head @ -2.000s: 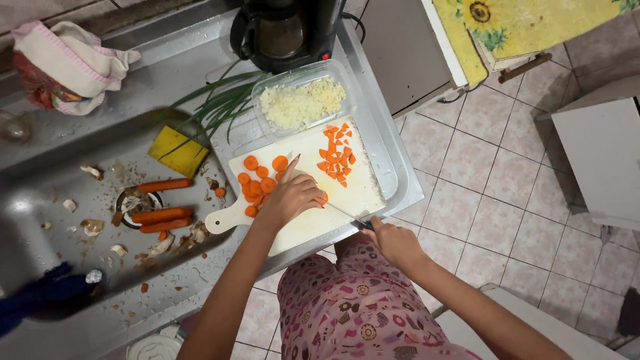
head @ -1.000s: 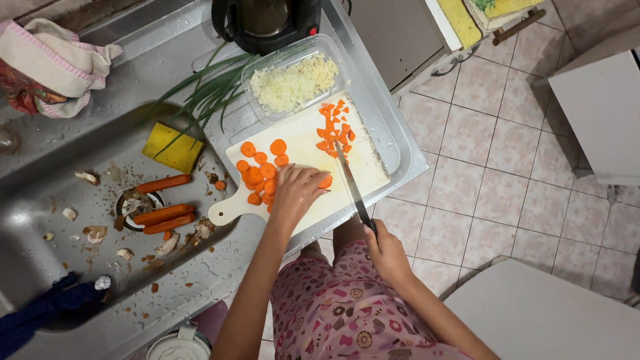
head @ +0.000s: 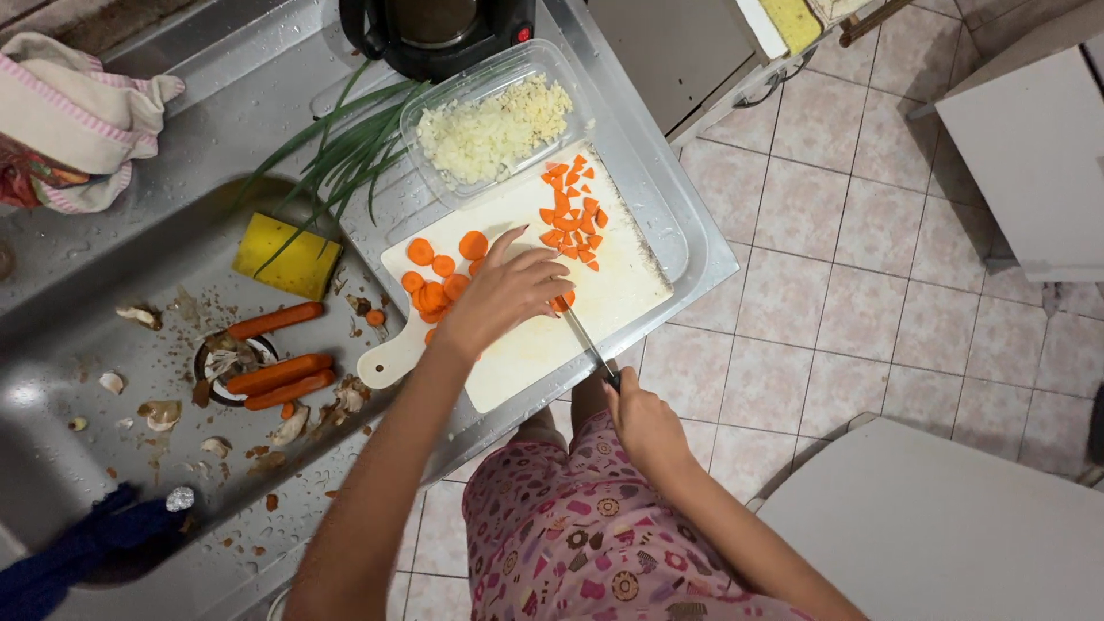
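My right hand [head: 645,423] is closed around the black handle of a kitchen knife [head: 588,338], whose tip lies at a carrot slice [head: 563,300] on the white cutting board [head: 526,366]. My left hand [head: 509,297] rests on the board with its fingertips on that slice, pressing it beside the blade. Round carrot slices [head: 431,296] lie left of my left hand, some partly under it. Small carrot wedges [head: 571,216] are heaped near the board's far right part. A clear plastic container [head: 496,121] of chopped onion and minced pieces stands against the board's far edge.
The steel sink [head: 78,362] on the left holds whole carrots [head: 280,379], peelings and a yellow sponge [head: 286,257]. Green onion stalks [head: 349,151] lie beyond it. A black coffee maker [head: 440,34] stands behind the container, and a cloth [head: 78,121] lies far left.
The knife has moved from the carrot wedges, where its tip was one second ago, back to the slice under my left fingers. My left hand has stayed over the slices.
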